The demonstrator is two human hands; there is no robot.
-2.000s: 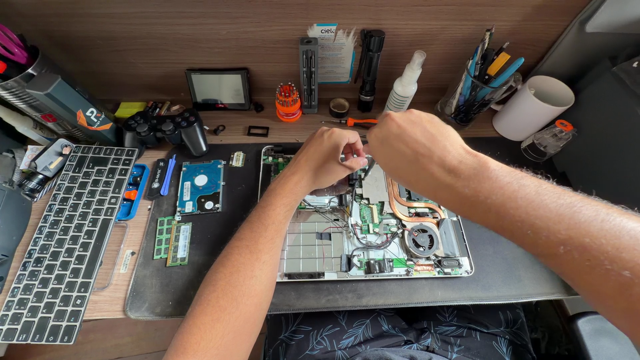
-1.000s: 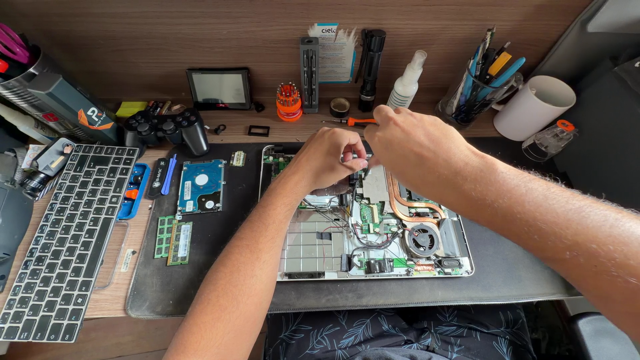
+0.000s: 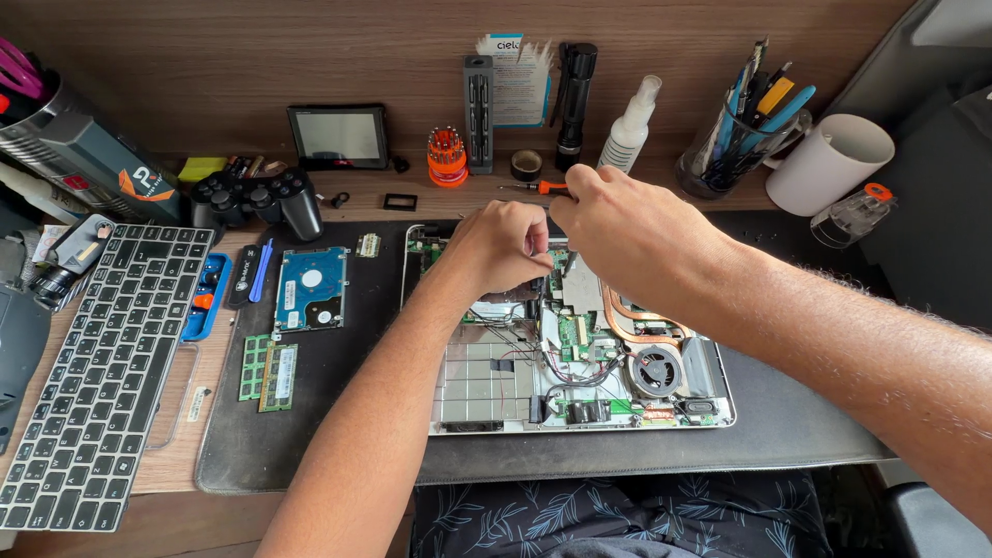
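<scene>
An opened laptop chassis (image 3: 480, 372) lies on a black desk mat, its fan (image 3: 655, 370), copper heat pipe (image 3: 647, 338) and green circuit board (image 3: 577, 333) exposed. Over its upper part, my left hand (image 3: 504, 248) is bent with thumb and fingertips close together; what lies between them is hidden. My right hand (image 3: 612, 225) grips a slim tool, seemingly a screwdriver (image 3: 570, 262), whose shaft points down at the board just right of my left hand. Behind the hands rests a small orange-handled screwdriver (image 3: 542, 187).
Left of the chassis lie a hard drive (image 3: 311, 288), RAM modules (image 3: 277, 376), blue pry tools (image 3: 262, 271) and a loose keyboard (image 3: 101, 372). Along the back stand an orange bit holder (image 3: 447, 159), a flashlight (image 3: 575, 105), a spray bottle (image 3: 632, 128), a pen jar (image 3: 717, 155) and a white mug (image 3: 829, 167).
My right hand has shifted slightly downward and left since the previous frame, and the tool's shaft now shows below it. My left hand stays over the same part of the chassis.
</scene>
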